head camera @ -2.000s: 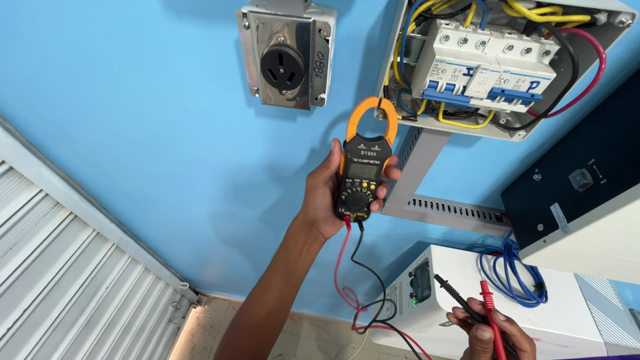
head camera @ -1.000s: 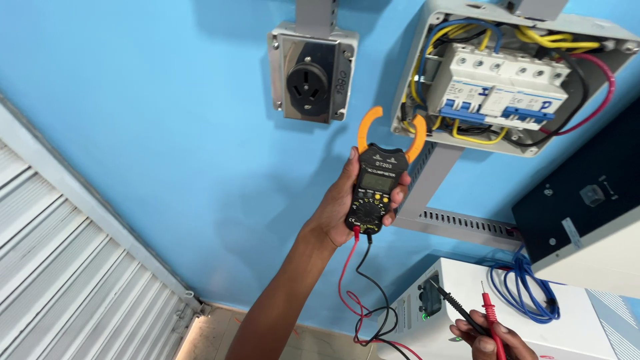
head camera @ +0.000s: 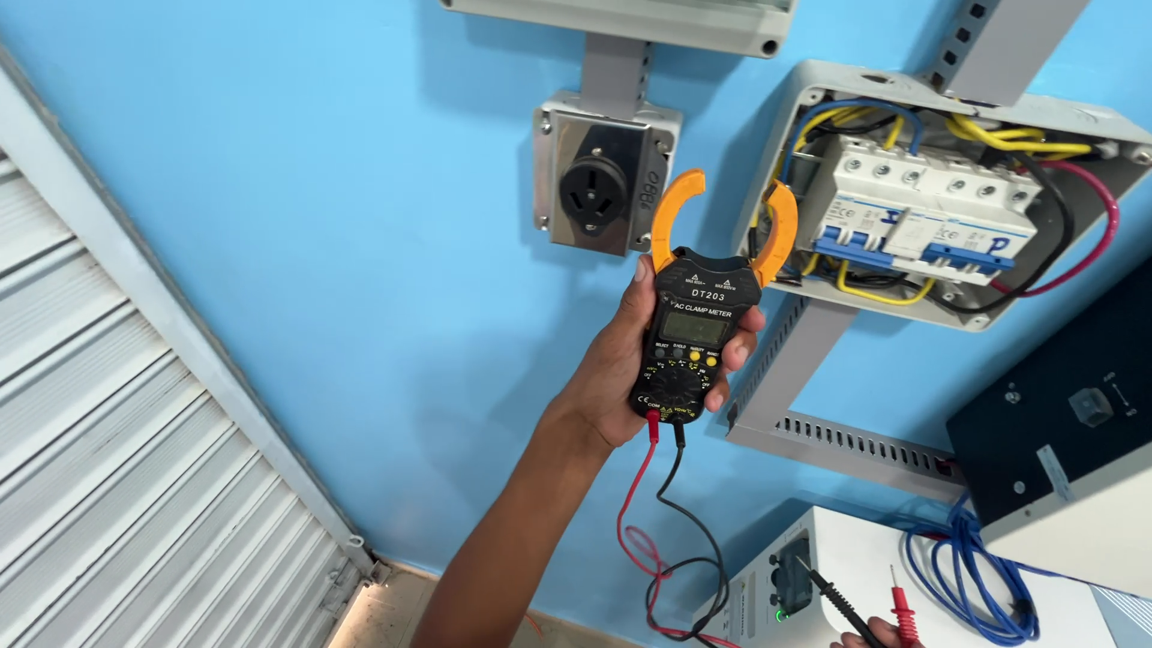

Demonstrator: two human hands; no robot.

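Observation:
My left hand point(head camera: 621, 360) grips a black clamp meter point(head camera: 688, 337) with its orange jaws point(head camera: 724, 220) spread apart and nothing between them. The meter's display looks blank. A red lead point(head camera: 650, 450) and a black lead point(head camera: 679, 450) run from its lower end and tangle below. At the bottom edge, my right hand point(head camera: 877, 634), mostly cut off, holds a black test probe point(head camera: 841, 598) and a red test probe point(head camera: 903, 612), tips up and apart. Beyond the jaws are a black three-slot socket point(head camera: 591, 193) and blue-switched circuit breakers point(head camera: 927, 216).
An open grey enclosure point(head camera: 886, 310) holds the breakers and coloured wires. Slotted grey trunking point(head camera: 846, 450) runs below it. A white unit point(head camera: 864, 540) with a green light and coiled blue cable point(head camera: 963, 558) stands lower right, beneath a dark panel point(head camera: 1053, 405). A corrugated shutter point(head camera: 117, 405) is left.
The clamp meter's jaws, closed two seconds ago, have opened. My right hand has sunk mostly out of the frame, still with both probes. The view has shifted, showing more above the socket.

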